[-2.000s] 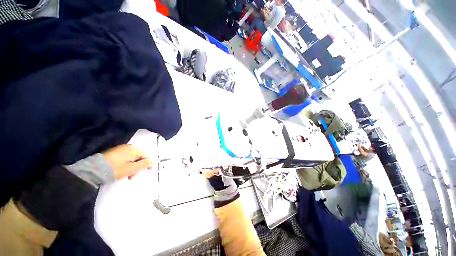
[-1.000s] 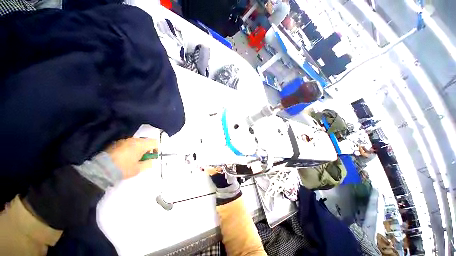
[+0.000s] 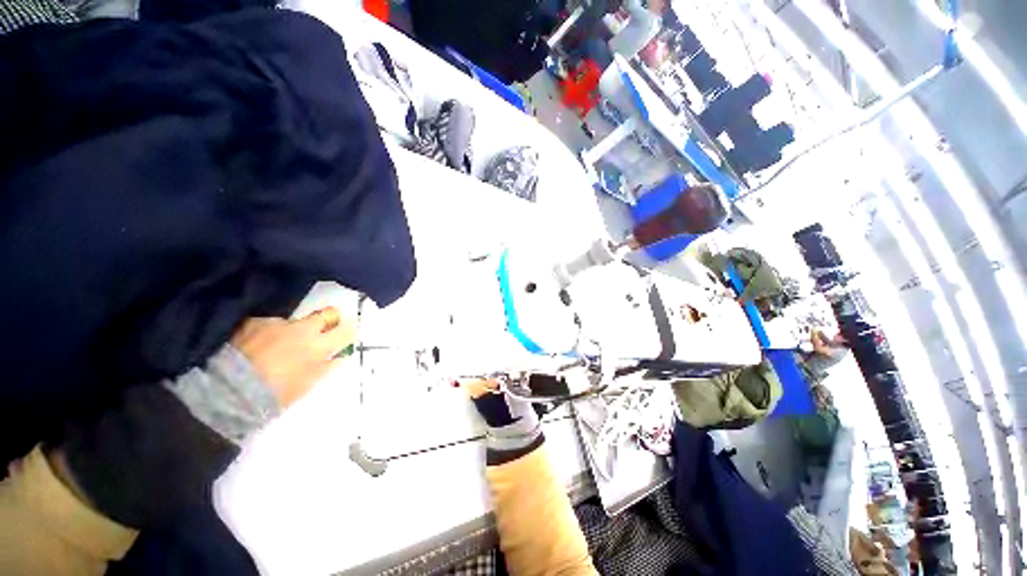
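The sewing machine (image 3: 597,315) has a white head with a blue stripe and a black band. My left hand (image 3: 291,351) is on the white table left of the needle area, fingers curled around small green thread snips (image 3: 347,351), which show only in part. My right hand (image 3: 488,396) is at the needle end of the head; its fingertips are partly hidden by the head and metal parts, so I cannot tell its grip. A navy garment (image 3: 203,169) lies in a large heap over the table's left side and above my left forearm.
A tray (image 3: 614,484) with tangled white strands stands right of my right forearm. Navy (image 3: 732,506) and checked cloth (image 3: 636,540) lie beyond it. A dark-handled fitting (image 3: 681,217) rises above the head. Striped cloth (image 3: 451,133) lies behind. A dark metal guide (image 3: 473,441) crosses the table.
The green snips came into sight at my left fingers, then became more covered as the fingers curled in. My right hand and the navy garment have hardly moved. The view has shifted slightly.
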